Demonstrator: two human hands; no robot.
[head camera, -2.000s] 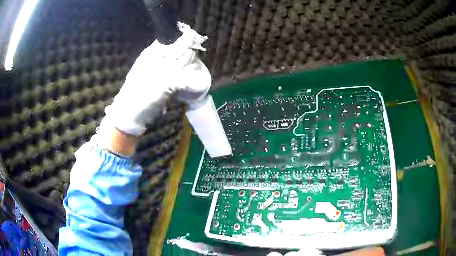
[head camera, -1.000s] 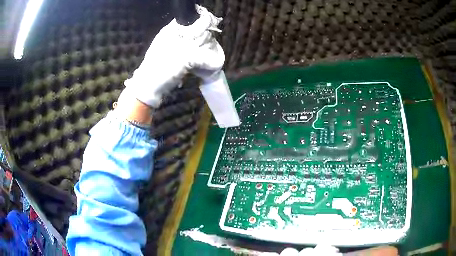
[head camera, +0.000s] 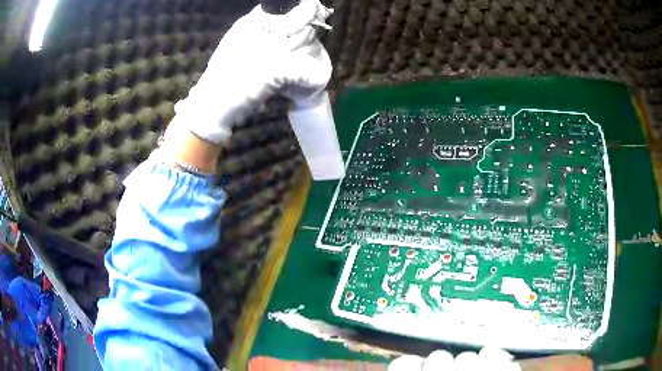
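Observation:
A large green circuit board (head camera: 464, 217), solder dots up, lies on a green mat (head camera: 305, 272). My left hand (head camera: 258, 76), in a white glove, comes in from the left and is closed around the white tapered air nozzle (head camera: 318, 141). The nozzle points down, its tip beside the board's upper left edge. A black part rises above the fist and is cut off by the top edge. My right hand (head camera: 454, 361), also gloved, shows only as fingertips at the bottom edge, on the red pad (head camera: 319, 364) along the board's near edge.
Dark egg-crate foam (head camera: 464, 36) curves around the back and sides. A tube lamp (head camera: 42, 25) glows at the upper left. Yellow tape (head camera: 272, 268) edges the mat. A person in blue (head camera: 25, 297) is blurred at the far left.
My left hand has lifted the nozzle from over the board's left part to just outside its left edge. The board sits further right in view, and more of the red pad shows.

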